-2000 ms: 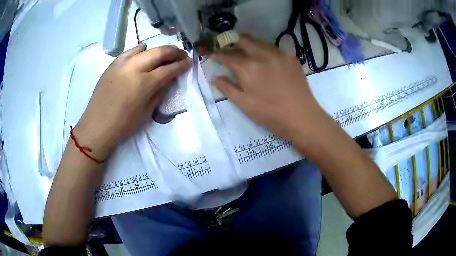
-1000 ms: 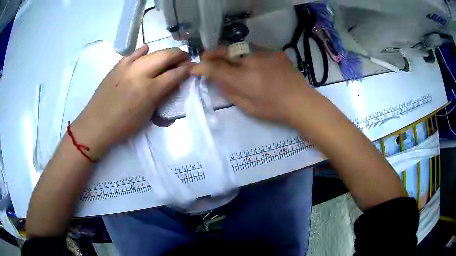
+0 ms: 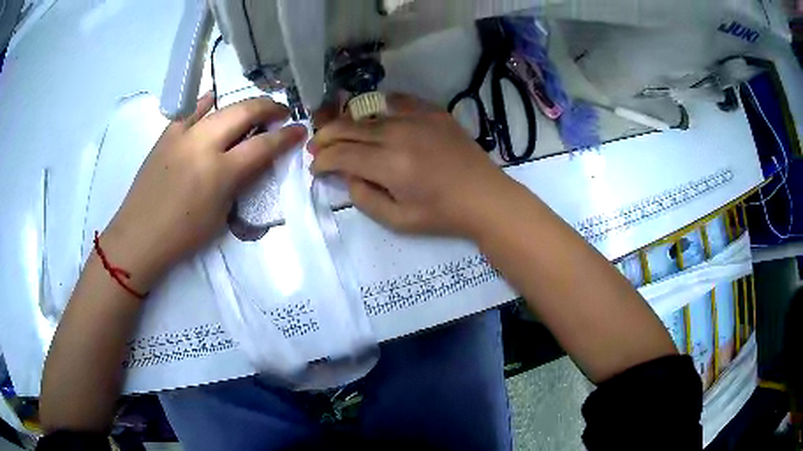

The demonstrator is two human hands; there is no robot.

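Note:
A white fabric strip point(image 3: 333, 255) runs from the presser foot point(image 3: 298, 107) down over the table's front edge, where it loops and comes back up on the left. My left hand point(image 3: 207, 163) lies left of the needle area, with thumb and fingertips on the strip by the foot. My right hand point(image 3: 405, 167) is just right of the foot, its fingertips pressed on the strip close to the left fingertips. The needle itself is too small to make out. Part of the shiny slide plate point(image 3: 261, 204) shows beside my left hand.
The sewing machine head point(image 3: 423, 53) is above, with a cream ribbed knob point(image 3: 367, 106). Black scissors point(image 3: 500, 110), a purple thread bundle point(image 3: 572, 119) and a white stick-like tool point(image 3: 643, 117) lie right. A pale bar point(image 3: 187, 62) hangs left. A yellow rack point(image 3: 704, 282) stands right.
The whole view has shifted, so the machine sits further left. My right fingers moved from a blurred, raised position down onto the strip beside the foot. My left hand stays by the foot.

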